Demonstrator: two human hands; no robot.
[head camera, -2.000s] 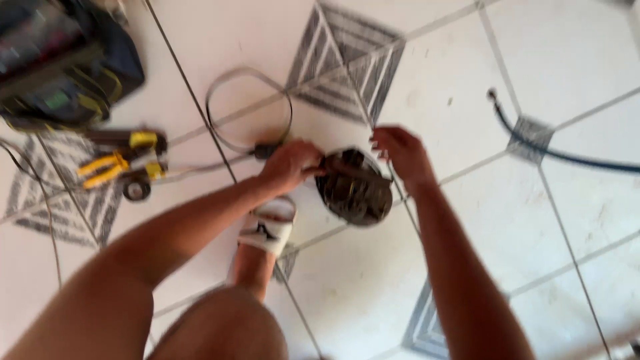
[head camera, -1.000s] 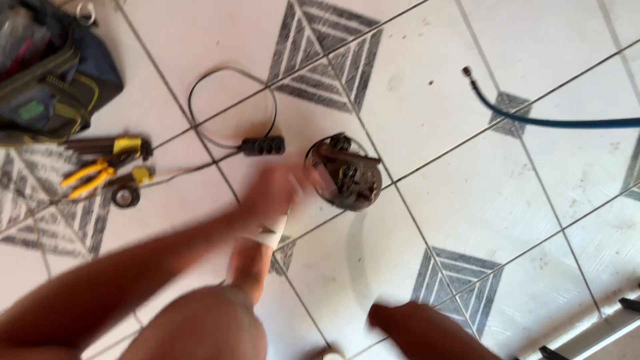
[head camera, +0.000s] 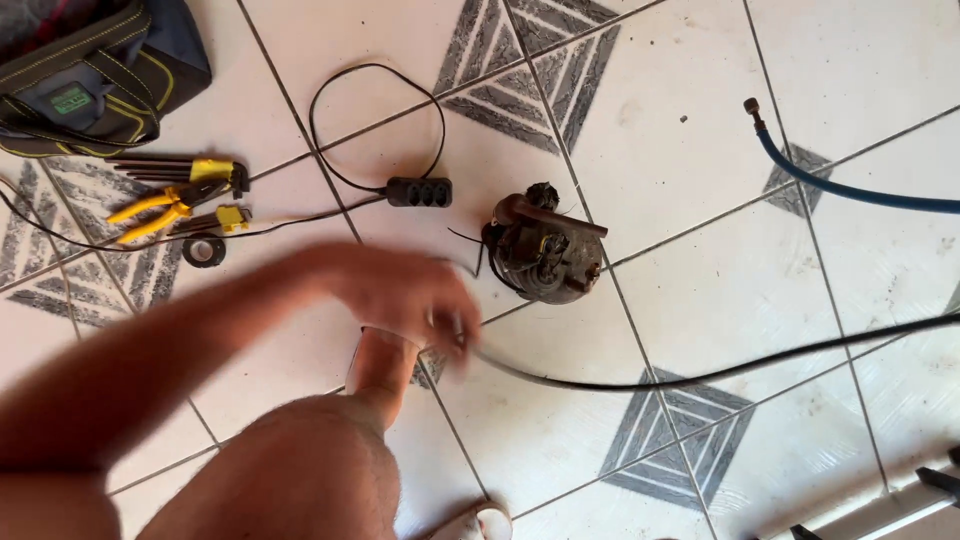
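My left hand (head camera: 420, 300) is blurred, above my foot, with the end of a black hose or cable (head camera: 600, 386) at its fingers; it appears gripped there. That line runs off to the right edge. Just up and right of the hand, a dirty round metal part with a brown pipe stub and wires, possibly a compressor (head camera: 551, 247), rests on the tiled floor. A black power strip (head camera: 418, 192) with a looped cord lies up and left of it. My right hand is out of the frame.
At the left lie yellow-handled pliers (head camera: 154, 214), hex key sets (head camera: 214, 171) and a roll of black tape (head camera: 203, 250). A tool bag (head camera: 97, 75) stands at the top left. A blue hose (head camera: 862, 193) enters from the right. A metal frame (head camera: 885, 506) crosses the bottom right corner.
Both hands were at the round metal part two seconds ago. My left hand has moved down from it, and my right hand has left the view. The black line now spans the floor to the right.
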